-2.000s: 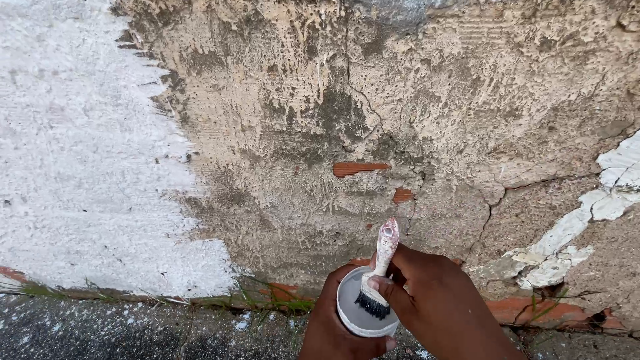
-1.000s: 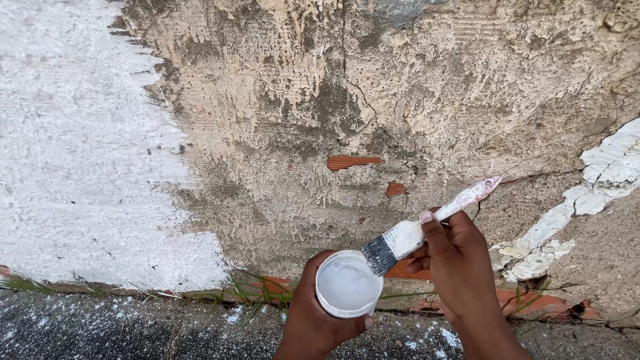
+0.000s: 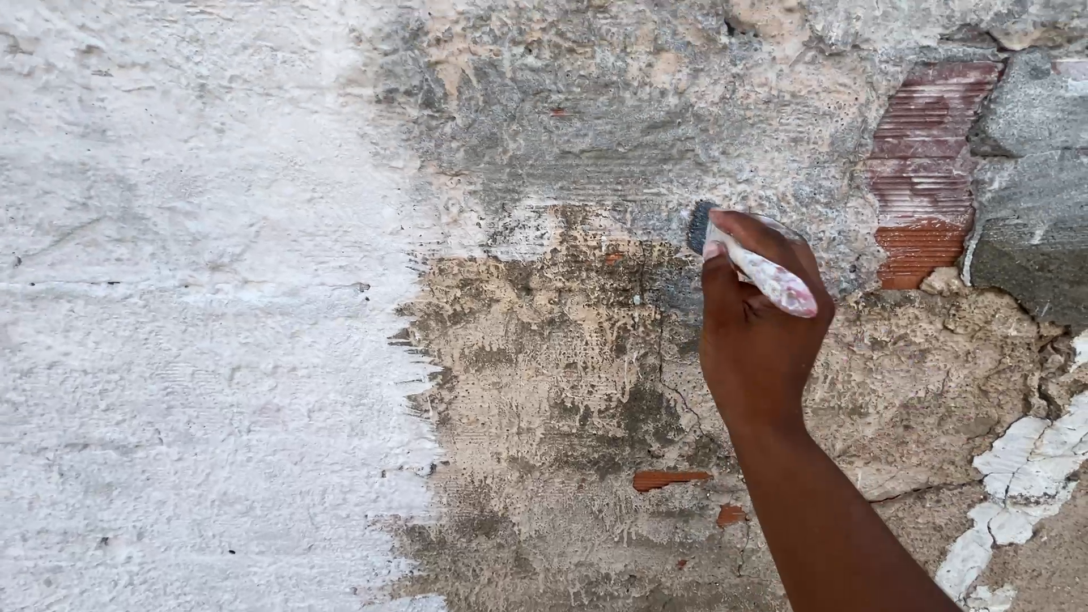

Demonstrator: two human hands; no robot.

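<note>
My right hand [image 3: 756, 314] holds a paintbrush [image 3: 761, 268] by its white, paint-stained handle, fingers closed around it. The dark bristles point left and touch the rough grey plaster of the wall [image 3: 544, 365], right of centre. Left of them a streak of white paint [image 3: 518, 229] reaches toward the broad white-painted area [image 3: 204, 340], whose right edge is ragged. My left hand and the tub of white paint are out of view.
Bare ribbed brick [image 3: 922, 170] shows at the upper right, beside grey mortar. Smaller brick patches [image 3: 671, 480] lie lower down. At the lower right, flaking white paint [image 3: 1020, 484] follows a crack in the plaster.
My right hand has lifted the brush from the tub up to the wall. The view has tilted upward, and my left hand with the tub has left it.
</note>
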